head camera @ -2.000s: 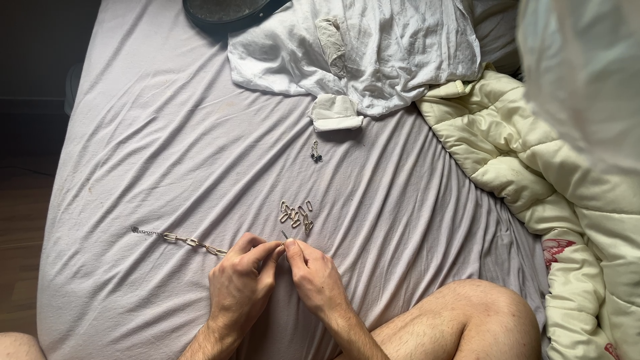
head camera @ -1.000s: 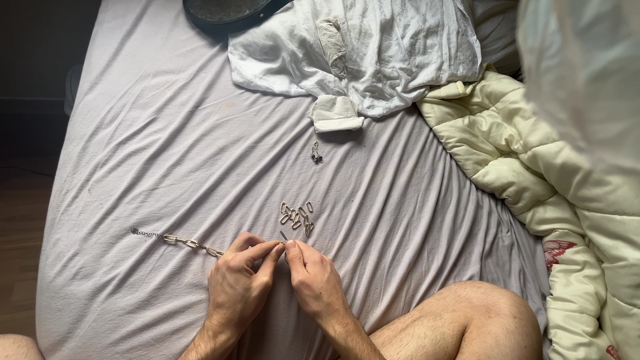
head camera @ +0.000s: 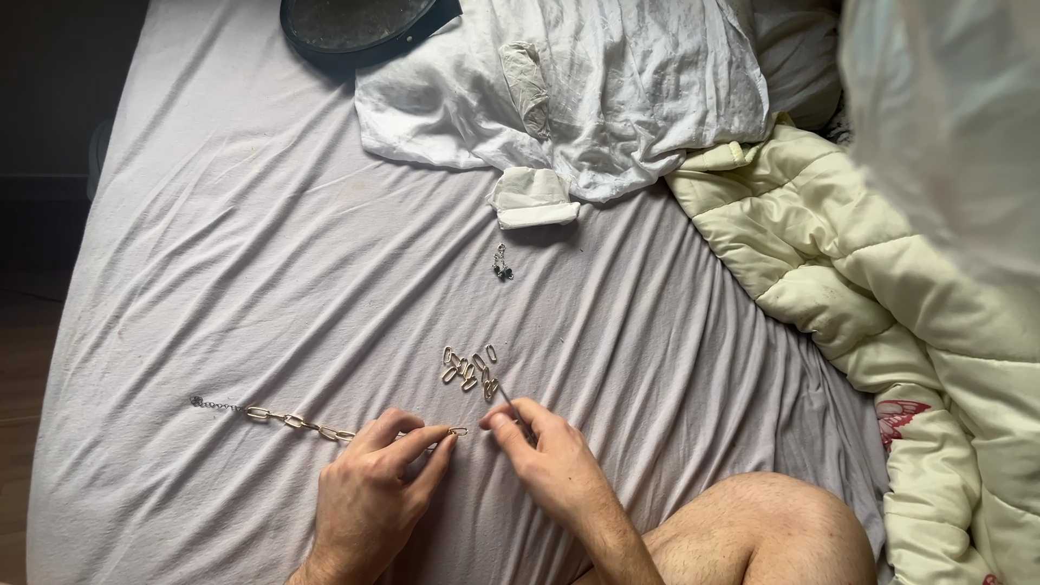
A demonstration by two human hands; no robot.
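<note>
My left hand [head camera: 378,487] pinches an oval metal link [head camera: 459,431] between thumb and forefinger. From under that hand a chain of large gold-coloured links [head camera: 293,421] runs left over the sheet and ends in a finer, darker chain [head camera: 219,405]. Just to the right, my right hand [head camera: 548,459] holds a thin metal tool [head camera: 512,404], its shaft pointing up and left; its exact kind cannot be told. Loose oval links [head camera: 463,367] lie in a small pile above both hands. Farther up rests a small chain piece with dark beads [head camera: 503,264].
All this lies on a wrinkled pale bed sheet [head camera: 268,268]. White cloth [head camera: 642,89] and a folded white piece [head camera: 535,197] are at the top, beside a dark round-rimmed object [head camera: 357,28]. A pale yellow quilt [head camera: 869,244] covers the right side; a bare knee [head camera: 780,528] is at lower right.
My right hand has moved away from my left to the right, and the thin tool now shows in it. The link at my left fingertips has come into plain view.
</note>
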